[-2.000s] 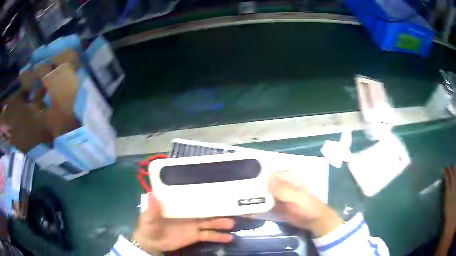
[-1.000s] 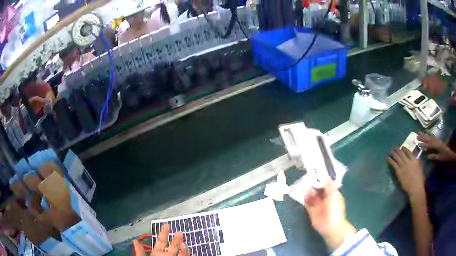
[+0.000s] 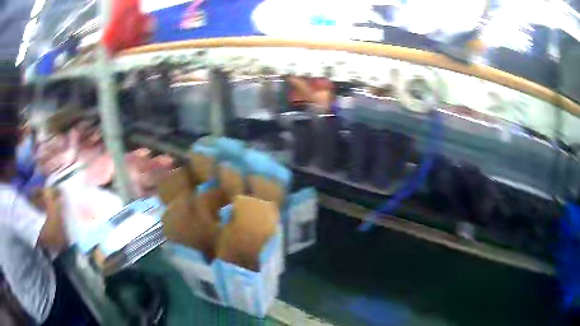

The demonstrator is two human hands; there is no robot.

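Neither of my hands is in the picture. The nearest things are the product cartons (image 3: 248,280), light blue and white outside and brown inside, standing with open flaps on the green bench by the belt edge. A stack of flat cartons (image 3: 137,239) lies to their left. The picture is blurred. No device housing or label sheet shows.
The dark green conveyor belt (image 3: 407,280) runs behind and right of the cartons. A person (image 3: 25,248) in a light top is at the far left. A pale post (image 3: 111,127) stands at the left, a blue cord (image 3: 420,175) hangs over the belt, and a blue bin (image 3: 569,248) is cut off at right.
The view has swung left and up. The cartons now stand near the middle. My hands, the housing and the label sheet have left the picture.
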